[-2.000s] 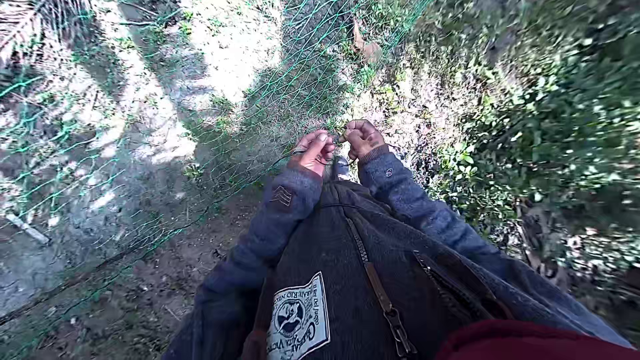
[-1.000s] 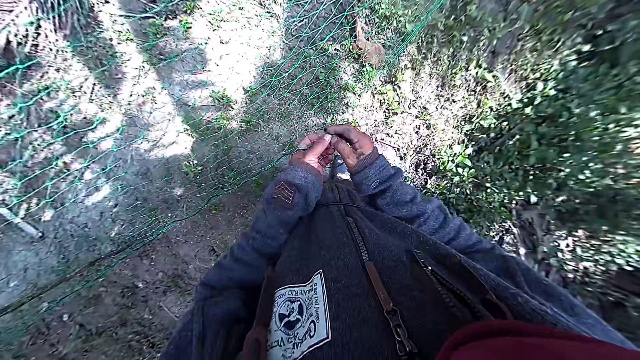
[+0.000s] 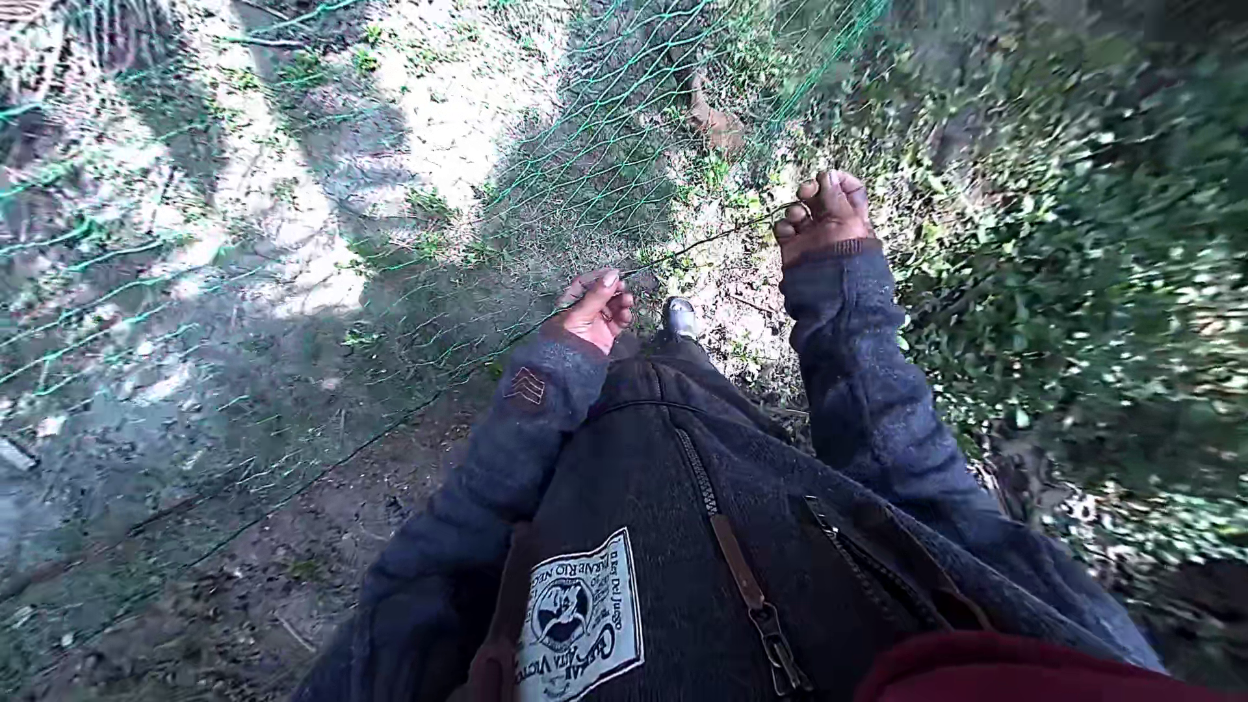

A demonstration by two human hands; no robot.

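Green netting (image 3: 624, 127) spreads from the upper middle across the left side. Its dark edge cord (image 3: 712, 238) runs between my two hands, fairly straight and slanting up to the right. My left hand (image 3: 597, 307) pinches the cord between thumb and fingers, just above my waist. Farther out and to the right, my right hand (image 3: 827, 210) has its fingers curled on the cord's other part. From my left hand the net's edge continues down to the lower left.
Leafy green plants (image 3: 1102, 273) fill the right side. A brown, leaf-like piece (image 3: 717, 122) lies on the ground beyond my hands. My shoe (image 3: 680, 318) shows below them. A pale stick (image 3: 15, 453) lies at the far left.
My hands were close together at the middle; my right hand has moved away up and to the right. A length of cord now spans the gap between them.
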